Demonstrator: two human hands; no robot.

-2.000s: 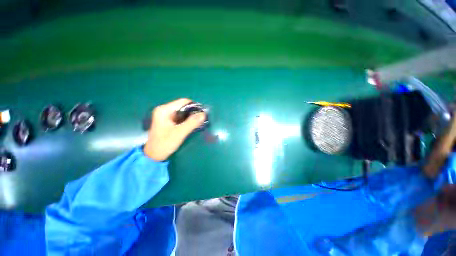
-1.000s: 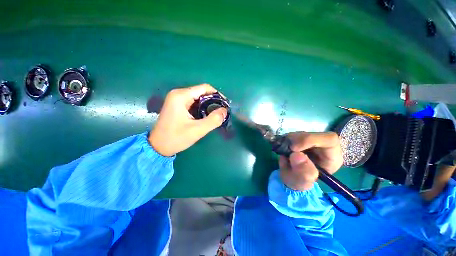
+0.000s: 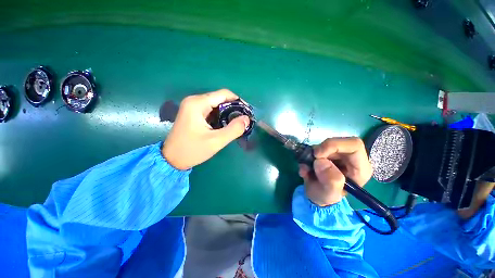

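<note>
My left hand (image 3: pixel 198 130) grips a round black housing assembly (image 3: pixel 229 113) by its rim, with the thumb over its front and fingers behind. The housing is an open ring with a paler centre. My right hand (image 3: pixel 337 167) holds the soldering iron (image 3: pixel 297 149) like a pen. Its silvery shaft points up and left, and the tip is close to the right rim of the housing. Whether the tip touches the housing I cannot tell. The black handle and cord run down to the right.
Several waiting housings (image 3: pixel 78 91) lie at the left on the green mat (image 3: pixel 135 65). At the right are the tip cleaner (image 3: pixel 391 154), a yellow-orange stick (image 3: pixel 397 122) above it and a black ribbed box (image 3: pixel 440 163). Another person's arm (image 3: pixel 477 198) is at the far right.
My right hand has come into view with the soldering iron, its tip now near the housing. My left hand still holds the housing. In the last second little has moved.
</note>
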